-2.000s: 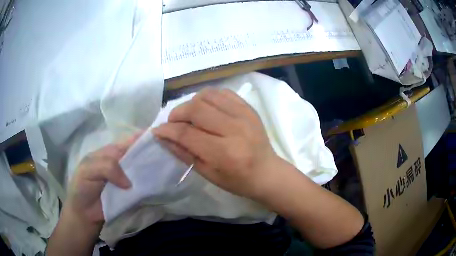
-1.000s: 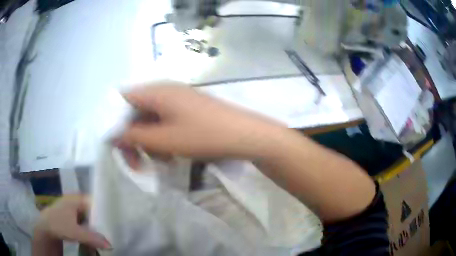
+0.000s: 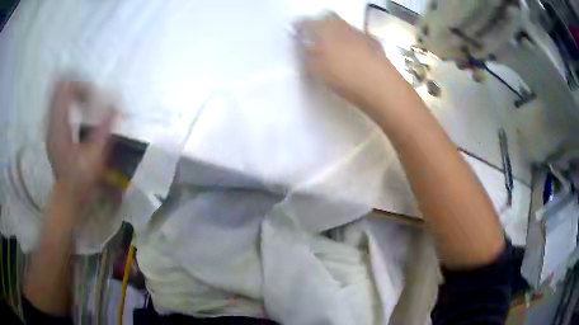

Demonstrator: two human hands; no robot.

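Note:
The large white fabric piece (image 3: 241,133) lies over the table and hangs in folds over the lap. My right hand (image 3: 336,57) is at the fabric's upper part, left of the machine's needle area; it is blurred, and its fingertips blend into the bright cloth, so its grip cannot be told. My left hand (image 3: 82,133) is at the far left, strongly blurred, thumb and fingers apart, near the table's left front edge. Whether it touches cloth cannot be told. No small pointed tool can be made out.
The sewing machine head (image 3: 470,25) is at the upper right, with shiny metal parts (image 3: 422,70) below it. Silver snips (image 3: 506,166) lie on the table to the right. A paper-filled tray (image 3: 559,235) is at the right edge. More white cloth (image 3: 32,190) hangs at the left.
The view has swung left, so machine and snips show further right. My hands have moved apart and up. The cloth is now spread across the table and lap.

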